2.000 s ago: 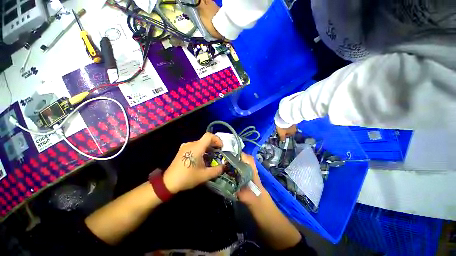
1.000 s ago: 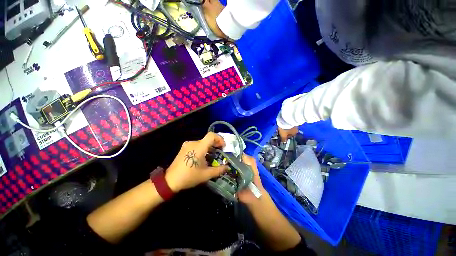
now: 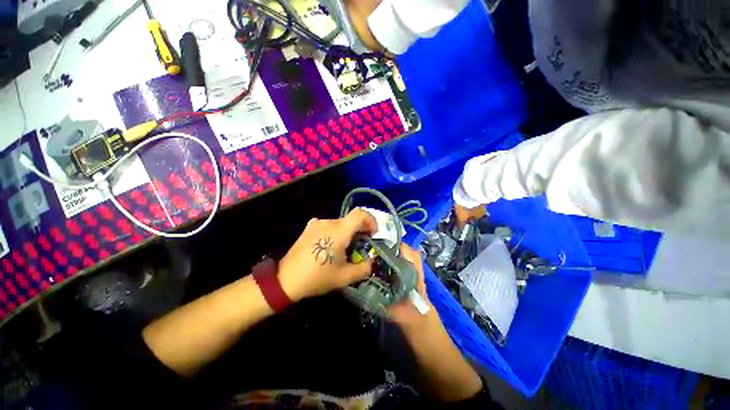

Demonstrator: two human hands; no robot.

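A grey-green corded unit [image 3: 403, 276] is held between my two hands at the middle of the view. Its housing is open, and a small yellow part and dark parts show inside. My left hand [image 3: 324, 260], with a red wristband, has its thumb and fingers at the open side. My right hand [image 3: 410, 300] grips the housing from the right and below; its fingers are mostly hidden. A grey cord [image 3: 412, 210] loops above the unit, beside a white part [image 3: 383, 227].
A blue tote [image 3: 552, 308] of grey units stands at right, another blue tote [image 3: 456, 88] behind. A person in white [image 3: 544, 164] reaches into the full tote. The bench edge [image 3: 264, 180] lies at left, with a yellow screwdriver [image 3: 162, 48], white cable loop [image 3: 218, 180] and test leads.
The whole view has shifted slightly, so the bench sits farther right and higher. Both hands keep hold of the unit, which looks slightly turned. The other person's hand stays in the tote.
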